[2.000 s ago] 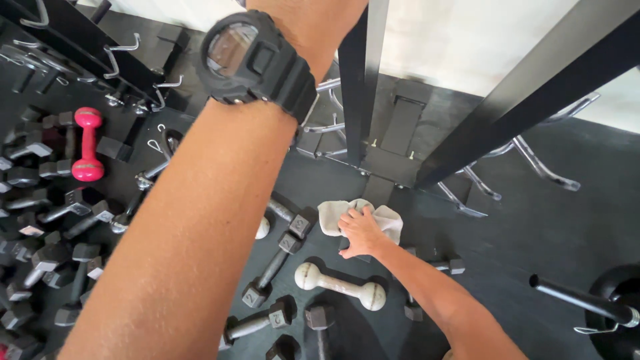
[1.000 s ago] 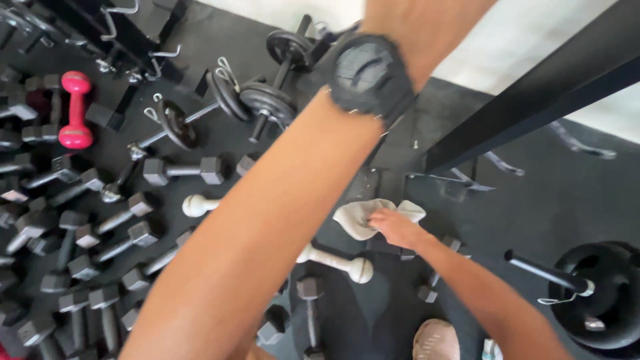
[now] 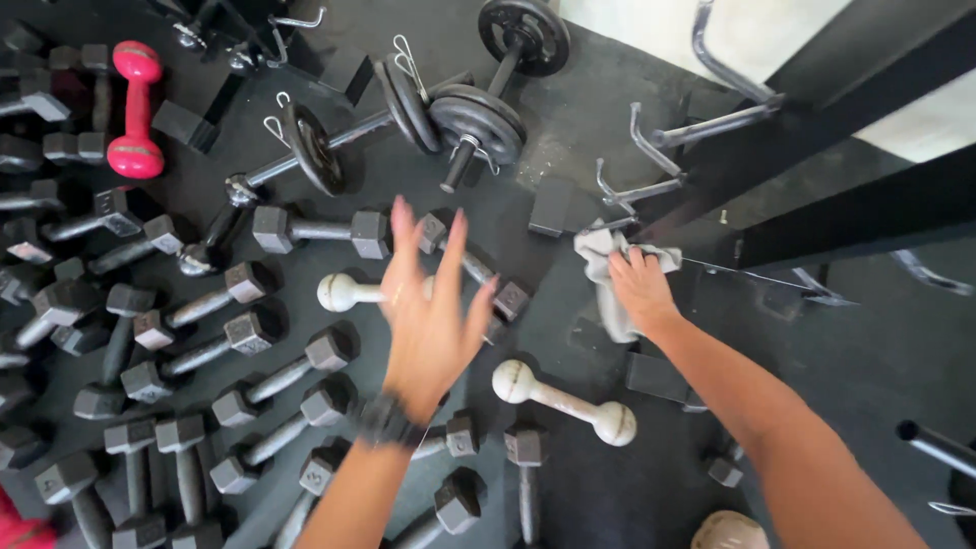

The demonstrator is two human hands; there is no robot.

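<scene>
My right hand (image 3: pixel 640 290) presses on a crumpled light grey cloth (image 3: pixel 610 305), touching the base of a black metal rack (image 3: pixel 709 175) with chrome hooks. My left hand (image 3: pixel 435 313), with a dark watch at the wrist, is raised above the floor with fingers spread and nothing in it. Below it lies a white dumbbell (image 3: pixel 341 293), partly hidden by the hand. A second white dumbbell (image 3: pixel 566 402) with round ends lies on the black floor between my two arms.
Many grey hex dumbbells (image 3: pixel 290 381) cover the floor at left. A pink dumbbell (image 3: pixel 137 110) lies at upper left. Loaded short bars (image 3: pixel 476 122) with black plates lie at top centre. A black bar end (image 3: pixel 938 450) juts in at right; a shoe (image 3: pixel 730 531) shows at the bottom.
My left hand, out of view earlier with its forearm across the picture, has come down into view over the dumbbells. My right hand has stayed on the cloth, which has moved against the rack's base.
</scene>
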